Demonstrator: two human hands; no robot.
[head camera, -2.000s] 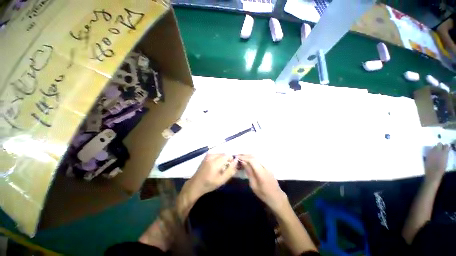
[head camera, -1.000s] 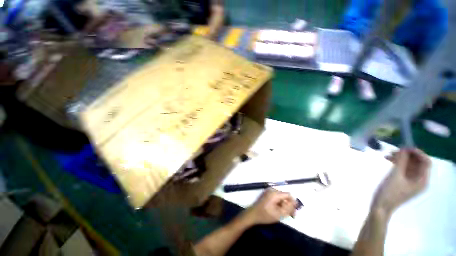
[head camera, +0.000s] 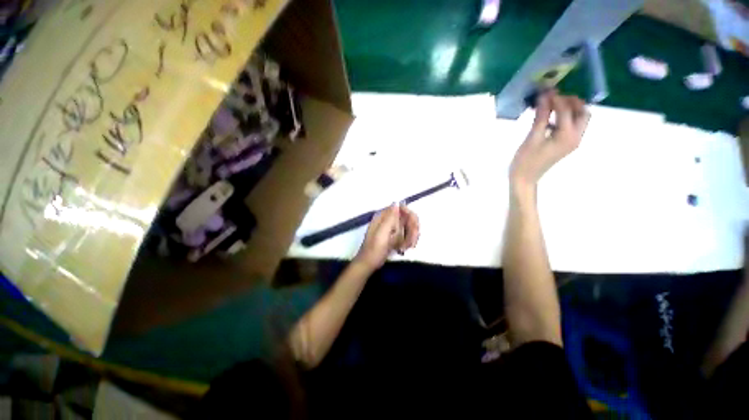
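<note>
My left hand (head camera: 392, 232) is closed near the front edge of the white sheet, beside the hammer. A small dark bit shows at its fingers; the rest of the piece is hidden. My right hand (head camera: 552, 138) is raised over the sheet, its fingertips at the foot of the grey post (head camera: 558, 51), by the dark cluster. Whether the fingertips hold anything is too blurred to tell. The hammer (head camera: 349, 226) lies slantwise, black grip toward the carton, metal head to the right.
The open carton (head camera: 308, 168) of mixed shells stands at left. A small plate with a dark square (head camera: 326, 180) lies near it. Dark specks lie on the white sheet (head camera: 624, 197). A clear tube (head camera: 597, 74) is beside the post. Another person's arm shows at lower right.
Since two seconds ago my hands have parted; my right hand has moved to the post's foot. From one second ago, the view has swung back right and my right hand has moved from near the tube to the cluster.
</note>
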